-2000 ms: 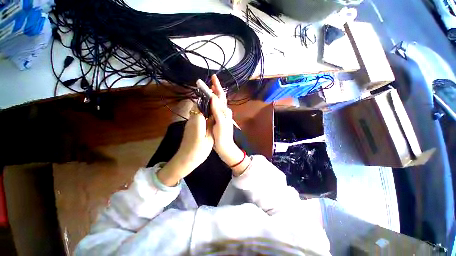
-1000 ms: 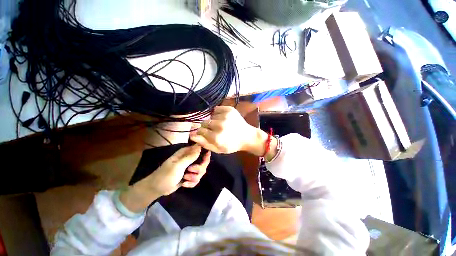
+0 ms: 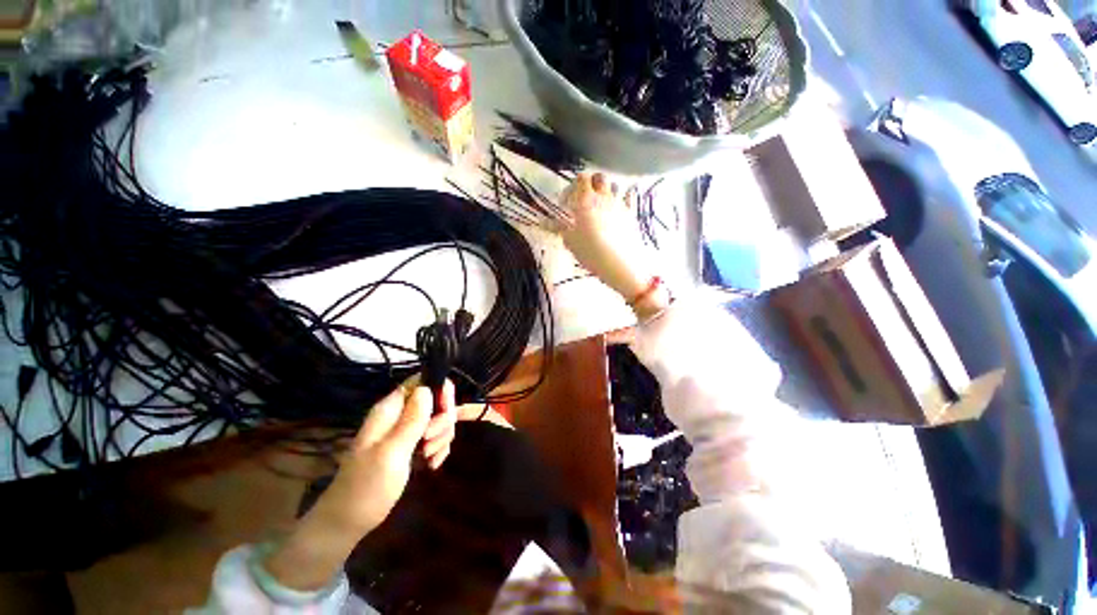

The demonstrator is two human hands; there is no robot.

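My left hand (image 3: 391,445) is at the table's front edge, its fingers closed on a small coiled bunch of black cable (image 3: 440,347) that stands up with plug-like ends at its top. My right hand (image 3: 598,228) is stretched out over the table, its fingertips at the thin loose black strips (image 3: 517,187). Whether it grips a strip I cannot tell. The large black cable bundle (image 3: 361,216) lies in a loop across the table, its many ends spread at the left.
A round pale basket (image 3: 674,150) of tangled black pieces is at the back. A red and white drink carton (image 3: 431,90) stands beside it. Small brown cartons (image 3: 860,330) are at the right. An open carton of black pieces (image 3: 650,481) is below the table edge.
My hands have parted. My right hand has moved up and away to the loose strips. My left hand has risen with the coiled bunch, now visible. The view shows more of the table's far side.
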